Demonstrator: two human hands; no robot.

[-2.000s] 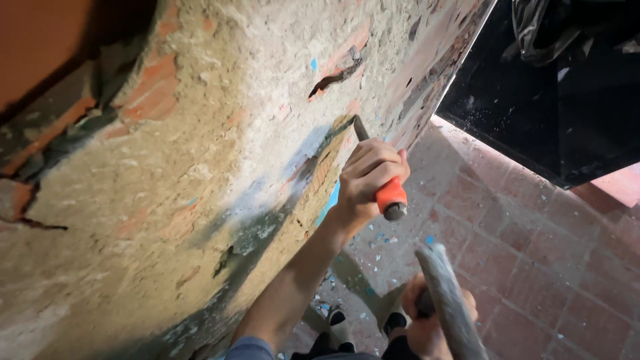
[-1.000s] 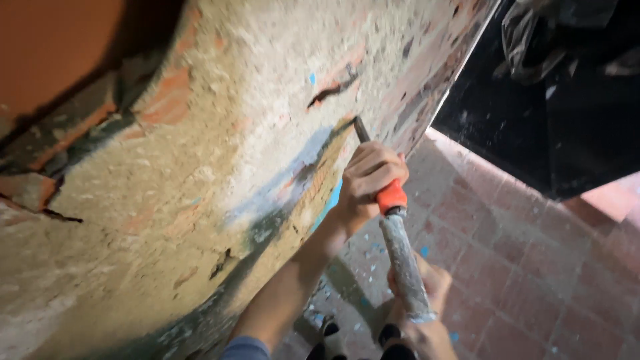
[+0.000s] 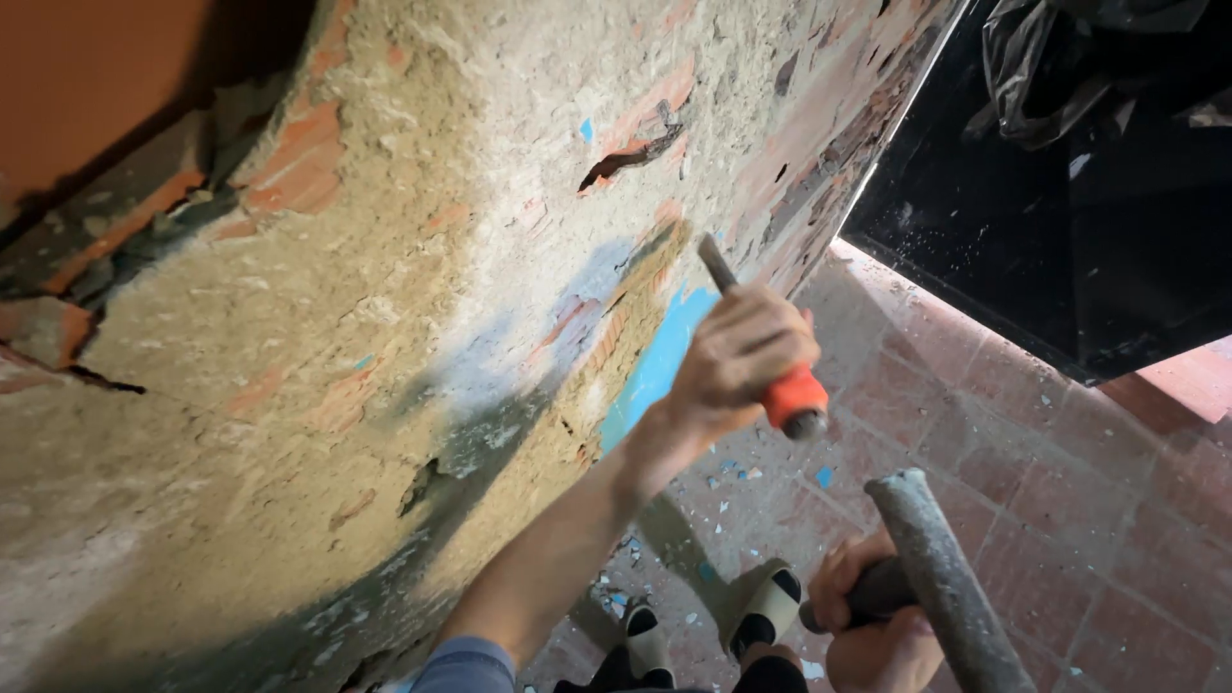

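My left hand (image 3: 741,361) is closed around the orange grip of a chisel (image 3: 717,265), whose dark metal tip points up toward the rough wall (image 3: 385,241). The tip appears slightly off the wall surface, beside a scraped tan band. The struck end of the chisel faces down and right. Lower right, my right hand (image 3: 866,616) holds a hammer (image 3: 948,577) by its dark handle; the long, grey, dusty head lies apart from the chisel. A patch of blue paint (image 3: 664,356) remains on the wall behind my left wrist.
Reddish floor tiles (image 3: 1049,500) with blue and white chips lie below, around my shoes (image 3: 765,606). A black panel or sheet (image 3: 1011,231) with clear plastic (image 3: 1020,87) on it is at the upper right. Broken brick edges (image 3: 135,231) surround an orange recess at the upper left.
The hammer head came up to the chisel's end one second ago and is now away from it, lower right. The chisel tip has moved off the spot it touched on the wall.
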